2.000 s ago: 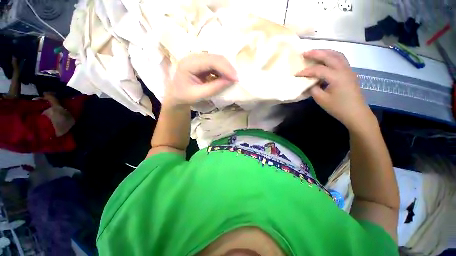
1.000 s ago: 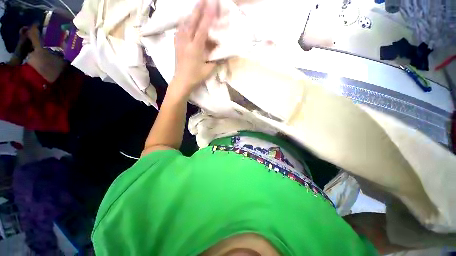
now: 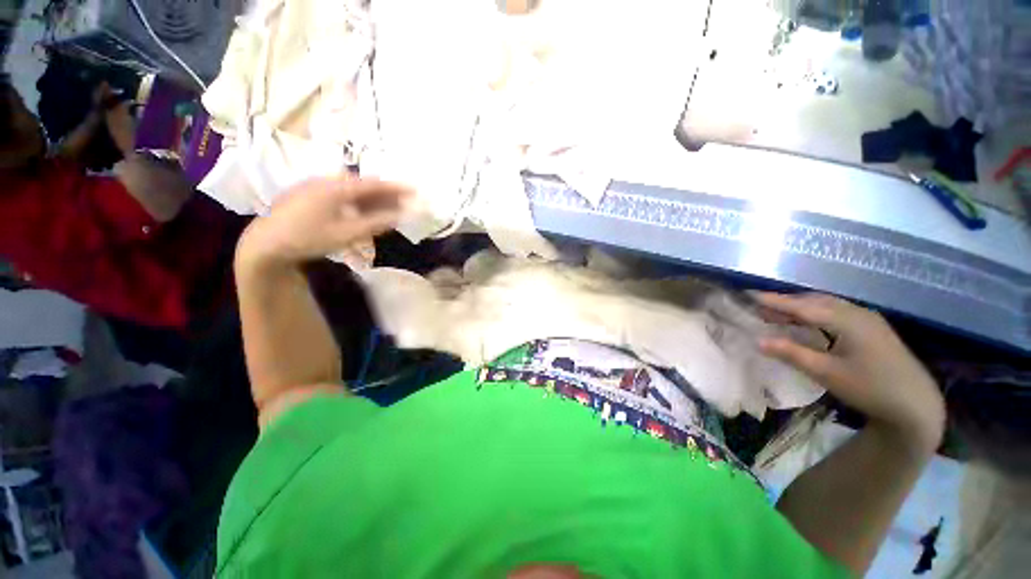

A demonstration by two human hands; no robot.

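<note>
A length of cream fabric (image 3: 543,305) lies bunched across my lap, below the table's front edge. My right hand (image 3: 837,345) is at its right end, with the fingers bent over the cloth; the grip is partly blurred. My left hand (image 3: 328,221) is blurred, its fingers stretched and slightly apart beside the fabric heap (image 3: 294,91) at the left. I see nothing held in it. More cream fabric hangs over the table edge between my hands.
A ruler strip (image 3: 701,221) runs along the table's front edge. Black pieces (image 3: 921,144), snips (image 3: 952,199) and a red item (image 3: 1014,162) lie at the right. A person in red (image 3: 102,243) is at the left, near a purple box (image 3: 173,130).
The wide cream cloth that lay over the ruler and right side is gone from there, and the ruler shows. My right hand has come back into view. My left hand has moved left and down.
</note>
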